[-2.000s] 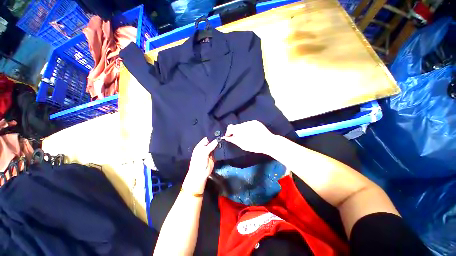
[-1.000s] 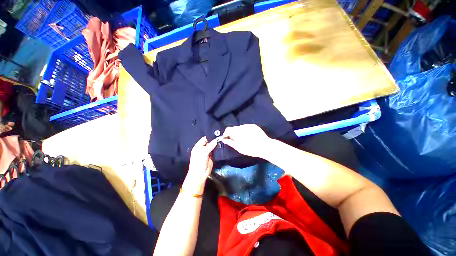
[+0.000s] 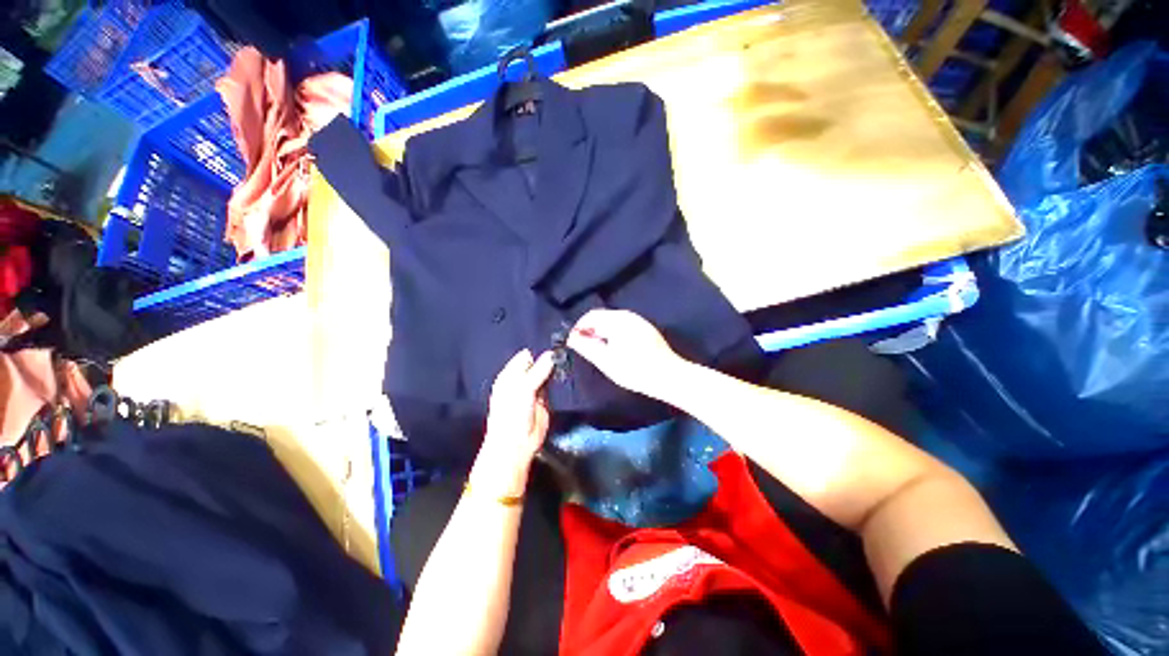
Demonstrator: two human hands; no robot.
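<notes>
A navy suit jacket [image 3: 449, 276] lies front up on the work board [image 3: 872, 180], its hanger hook [image 3: 518, 64] above the collar. One sleeve lies folded across the front, the other points to the upper left. A dark front button [image 3: 499, 315] shows at the lower front. My left hand [image 3: 521, 400] pinches the jacket's front edge beside another button [image 3: 559, 340]. My right hand [image 3: 618, 349] is just right of that button, fingers closed together, with a small reddish thing at the fingertips, too small to name.
Stacked navy jackets [image 3: 167, 538] lie at the lower left, with hanger hooks [image 3: 103, 405] along their edge. A blue crate [image 3: 180, 212] with pink garments [image 3: 269, 154] stands at the upper left. Blue plastic bags [image 3: 1090, 295] are at the right. A red apron [image 3: 667, 564] is below.
My right hand has shifted slightly up and back from my left fingertips, and the small reddish thing now shows at its fingers. The jacket lies nearly as before.
</notes>
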